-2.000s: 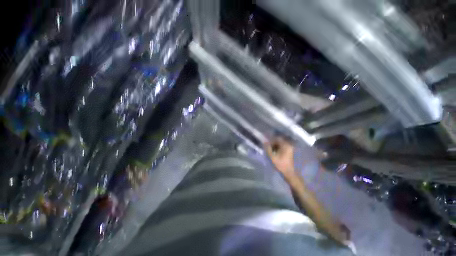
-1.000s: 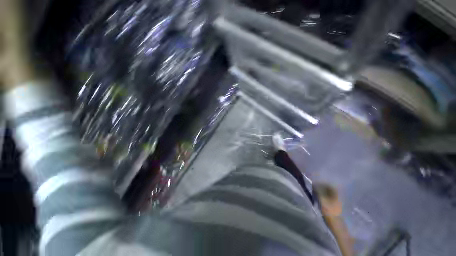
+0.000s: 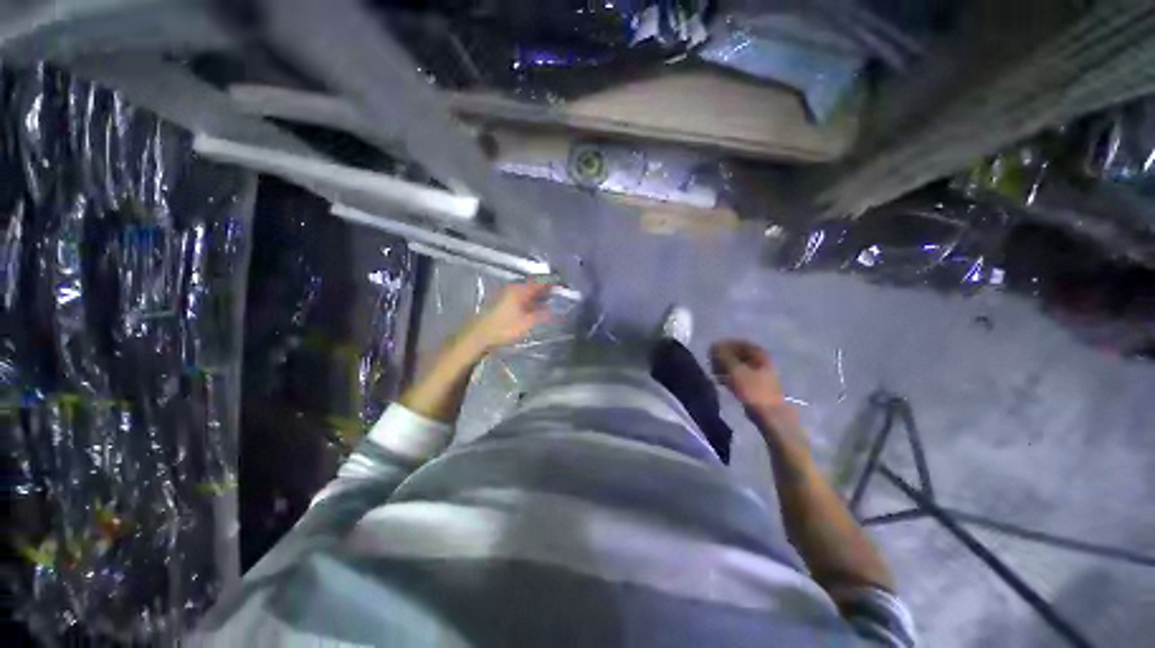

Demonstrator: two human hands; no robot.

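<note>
My left hand (image 3: 517,313) is bare, just below the lower rungs of a pale grey ladder (image 3: 342,175). Its fingers point toward a rung end; blur hides whether they touch it or hold anything. My right hand (image 3: 747,371) is bare, low in front of my body, with loosely curled fingers and nothing visible in it. Dark garments in shiny clear film (image 3: 114,291) hang close together at the left.
A shelf with a pale board (image 3: 709,112) and dark glossy packs crosses the top. More dark packs (image 3: 937,253) lie along its base at the right. Thin dark metal rack feet (image 3: 925,500) stand on the grey floor at lower right. My shoe (image 3: 678,325) shows between my hands.
The view has turned, so the ladder now sits further left and the rack feet show more fully. My left hand has come into view; my right hand shows higher than one second ago.
</note>
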